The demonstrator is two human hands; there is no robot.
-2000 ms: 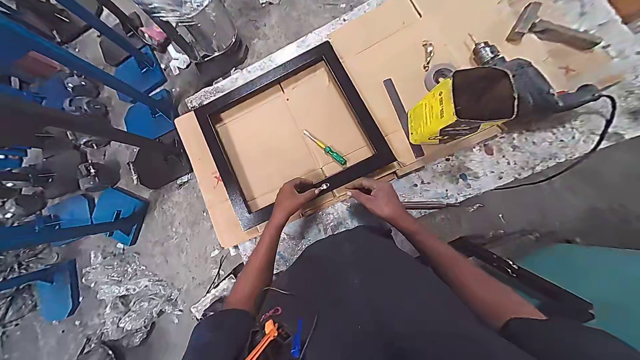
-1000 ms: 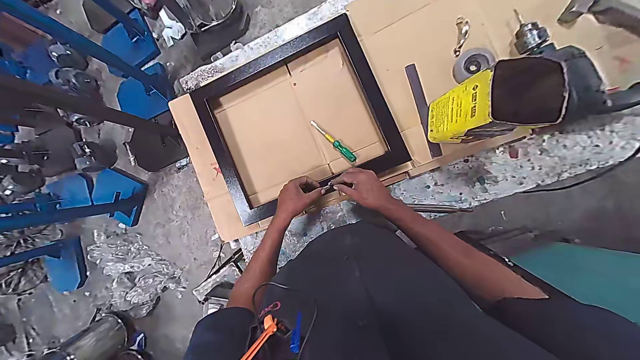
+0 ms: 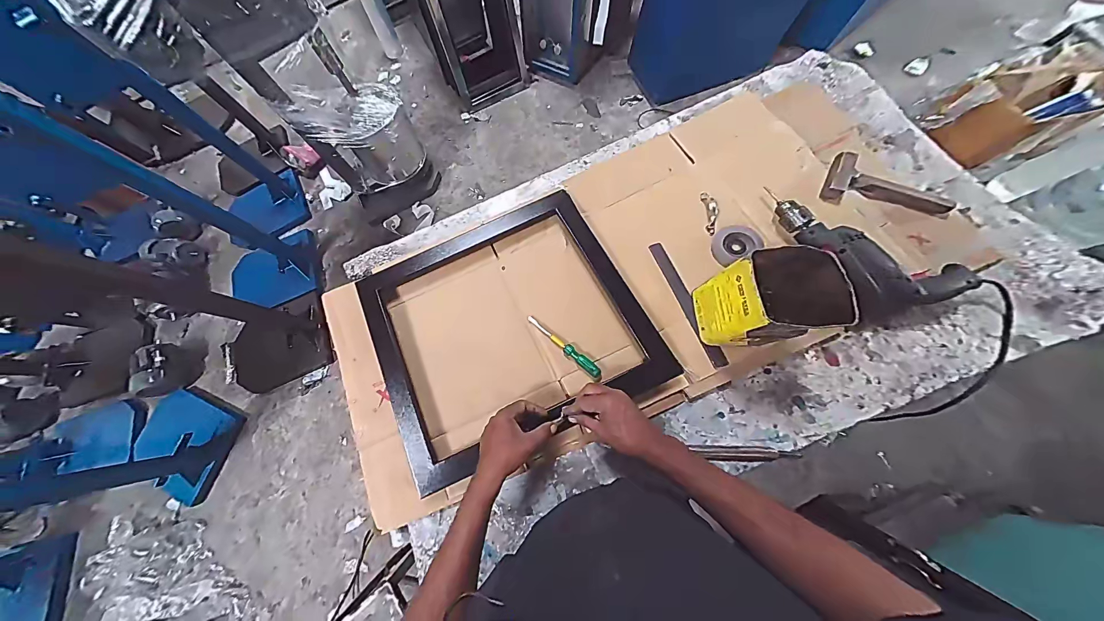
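Observation:
A black rectangular frame (image 3: pixel 392 379) lies on flattened cardboard (image 3: pixel 483 336) on the workbench. At its near side my left hand (image 3: pixel 515 438) and my right hand (image 3: pixel 609 417) meet, fingertips pinched close together. Between them is a small dark metallic piece (image 3: pixel 565 417), too small to name; both hands seem to hold it. A screwdriver with a green handle (image 3: pixel 581 361) rests inside the frame, just beyond my right hand. To the right of the frame lies a flat dark strip (image 3: pixel 681 293).
On the right are a yellow open-topped container (image 3: pixel 729 304), a corded power drill (image 3: pixel 862 259), a hammer (image 3: pixel 897 191), a grey disc (image 3: pixel 736 245) and a small metal fitting (image 3: pixel 710 212). The drill's cord (image 3: pixel 1005 345) hangs over the bench edge. Blue metal stands (image 3: pixel 276 267) are at left.
My hands have stayed at the frame's near side, and their fingertips are closer together than two seconds ago. The view has shifted, showing more of the bench's far side.

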